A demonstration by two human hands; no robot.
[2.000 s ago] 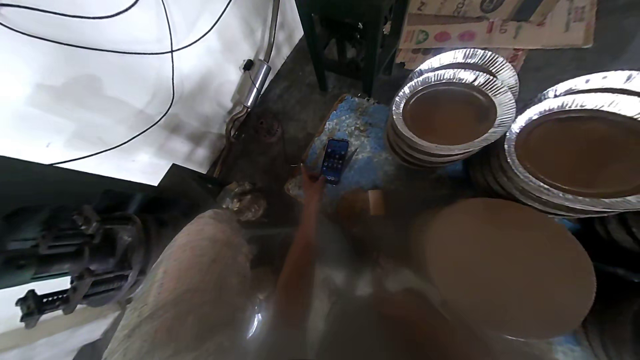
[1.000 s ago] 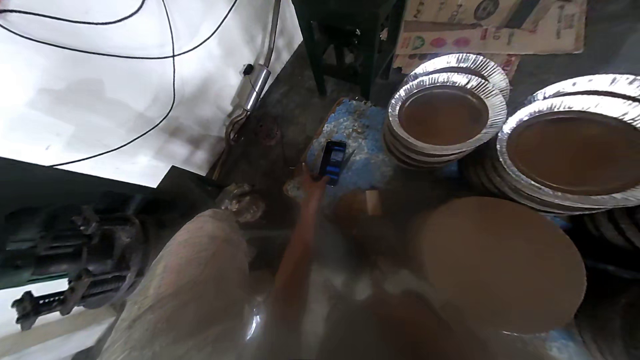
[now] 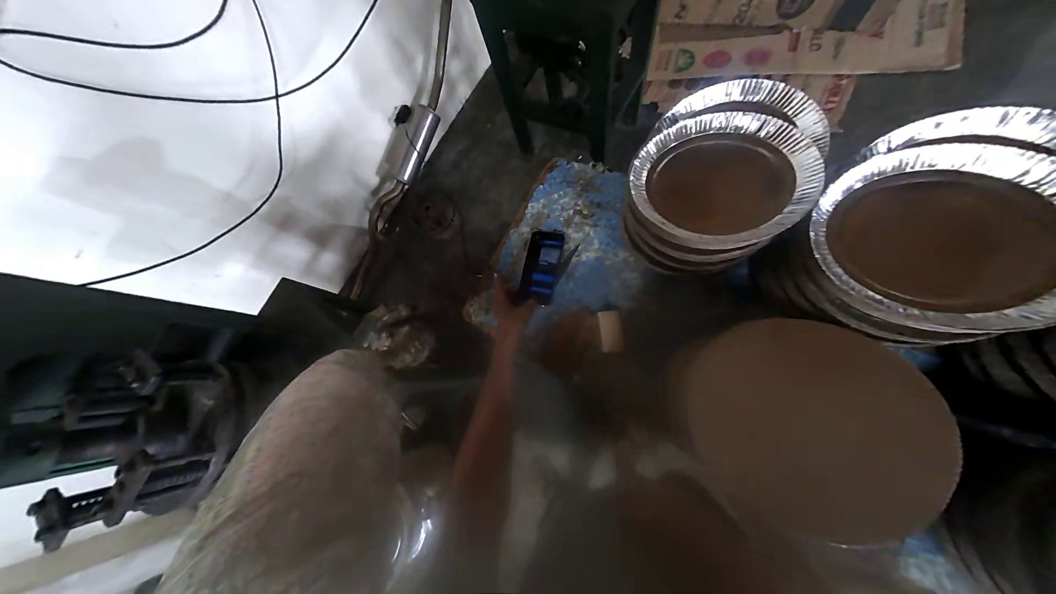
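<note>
My left hand (image 3: pixel 511 312) is at the lower end of a dark mobile phone (image 3: pixel 542 266), its fingers touching or very near the lower left edge. Whether it grips the phone is unclear. The phone, its screen lit in blue, appears over a worn blue surface (image 3: pixel 606 268). My right hand cannot be made out in the blurred lower part. To the right are stacked round plates with silvery crimped rims and brown centres, a smaller stack (image 3: pixel 722 186) and a larger one (image 3: pixel 940 239). A plain brown disc (image 3: pixel 817 429) lies nearer me.
Dark machinery (image 3: pixel 140 412) stands at the left, beside a cloth-covered knee or bundle (image 3: pixel 313 470). Printed cardboard (image 3: pixel 891 41) lies beyond the plates. Dark green legs (image 3: pixel 598 99) of a stand rise at the top. Black cables (image 3: pixel 276 124) and a metal pipe (image 3: pixel 421 140) run along the white wall.
The phone's screen has changed from small icons to blue blocks, and the phone sits a little more upright than two seconds ago. My left hand has stayed by its lower end.
</note>
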